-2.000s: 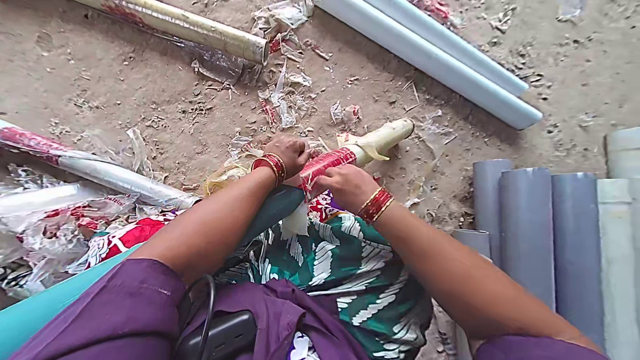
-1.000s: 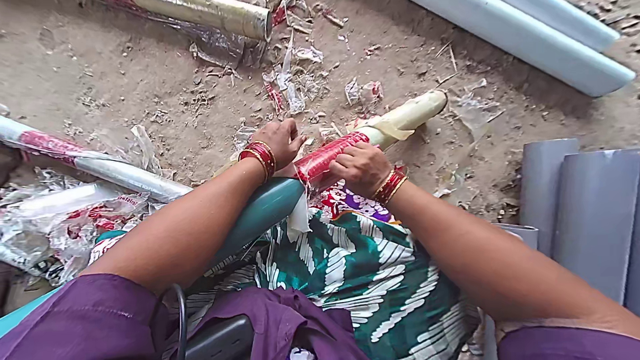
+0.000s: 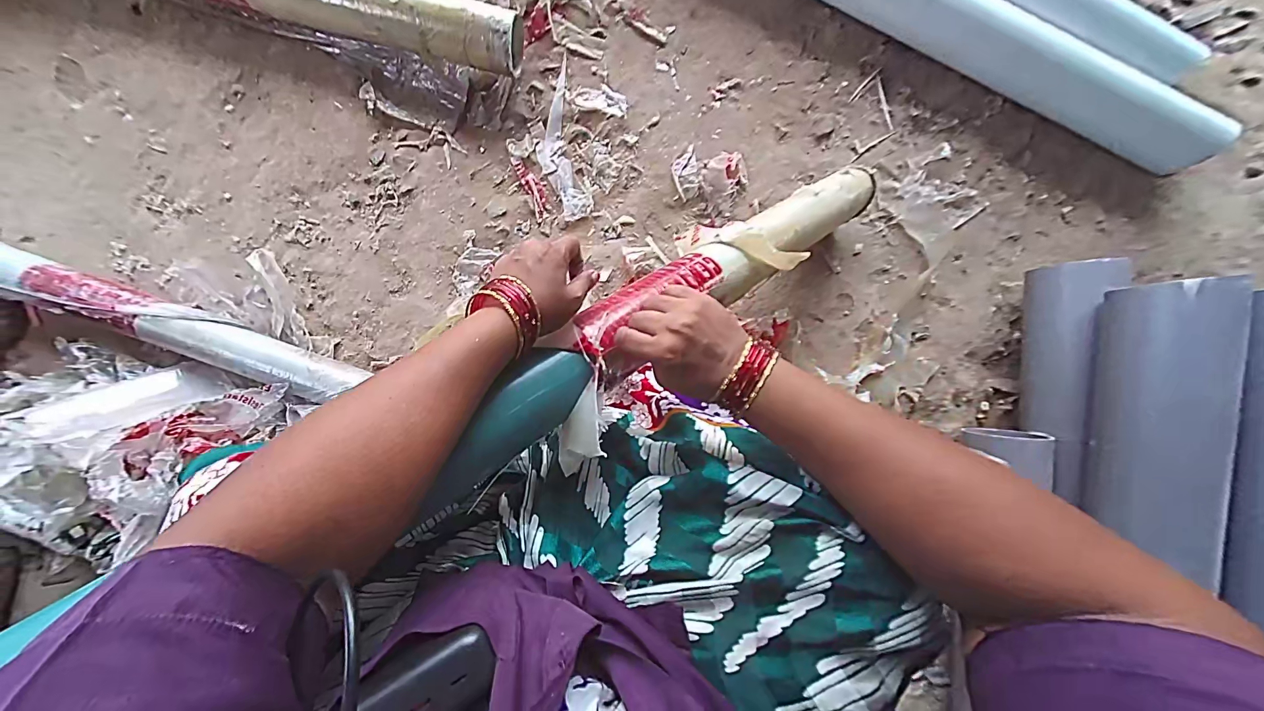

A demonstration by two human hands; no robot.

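A long pipe crosses my lap, its lower part a bare green pipe [image 3: 528, 395] and its far end cream-coloured. Around its middle lies red printed plastic wrapping [image 3: 642, 291], and a torn whitish strip [image 3: 582, 430] hangs below it. My right hand [image 3: 686, 341] has its fingers curled at the edge of the red wrapping; how firmly they grip is hard to see. Just left of the pipe is my left hand [image 3: 548, 276], fingers bent, resting near the wrapping, its fingertips partly hidden. Red and gold bangles [image 3: 509, 308] circle both wrists.
Grey pipes [image 3: 1165, 395] lie at the right, and light blue pipes [image 3: 1066, 84] at the upper right. A cream pipe [image 3: 444, 35] is at the top left. Another wrapped pipe [image 3: 247, 351] and crumpled plastic film [image 3: 79, 444] lie at the left. Plastic scraps dot the dirt ground [image 3: 326, 148].
Since two seconds ago, more of the green pipe shows between my hands and my left hand sits a little apart from the red wrapping. The view has shifted.
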